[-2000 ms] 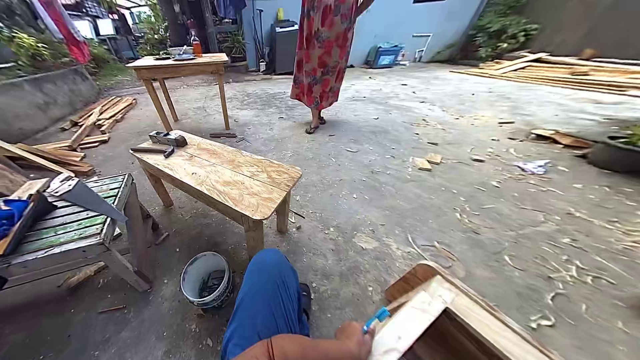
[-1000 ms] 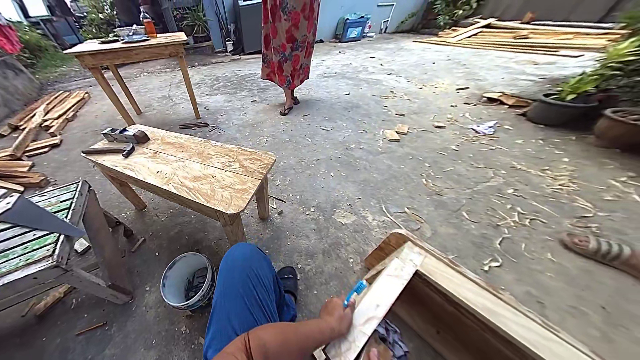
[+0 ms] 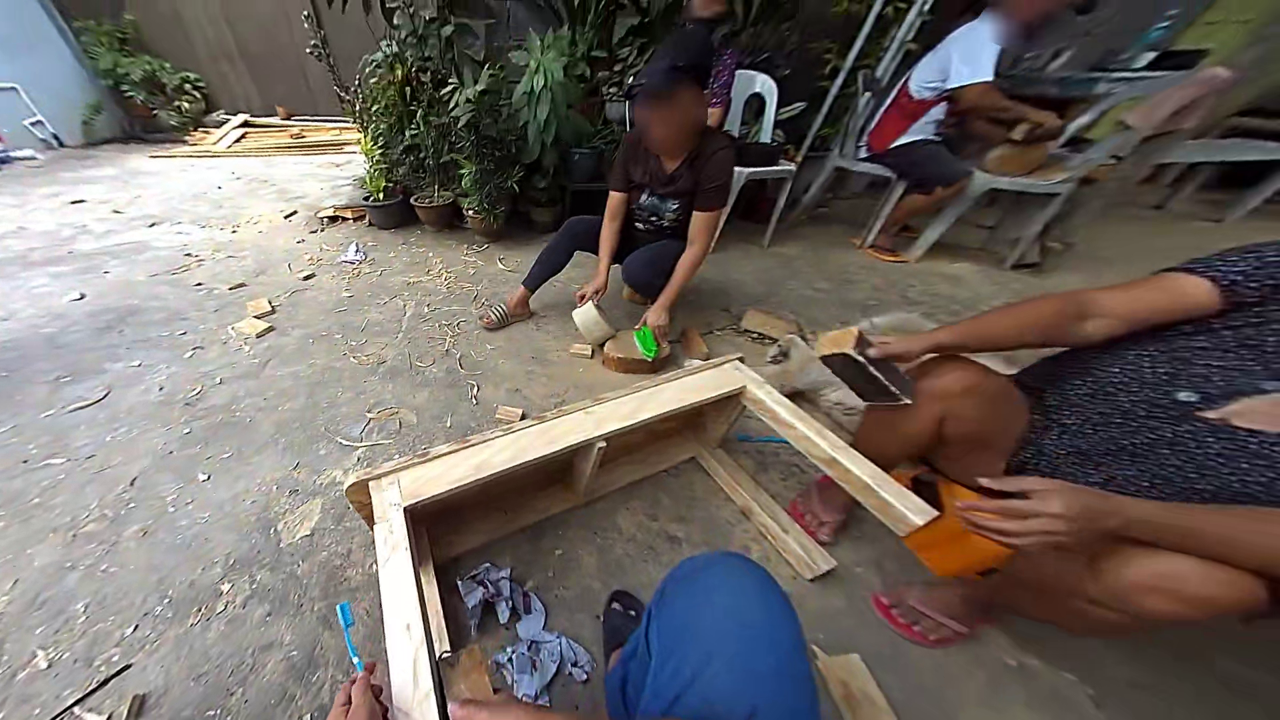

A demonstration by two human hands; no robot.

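Note:
A wooden table frame lies on its side on the concrete, its legs toward me. My left hand, at the bottom edge, holds a blue toothbrush upright, just left of the nearest leg. On that leg's other side my right hand is mostly cut off by the frame's lower edge; a brown piece, perhaps sandpaper, is beside its fingers. Crumpled printed cloth or paper lies on the ground inside the frame.
At right a seated person's hand holds a block with a dark face; the other is by an orange container. Ahead, a crouching person holds a tape roll and a green object over a wood slice. A wood offcut lies near my knee.
The view has swung far to the right, away from the small wooden tables and the bucket. The toothbrush was over the wooden leg before and is now beside it.

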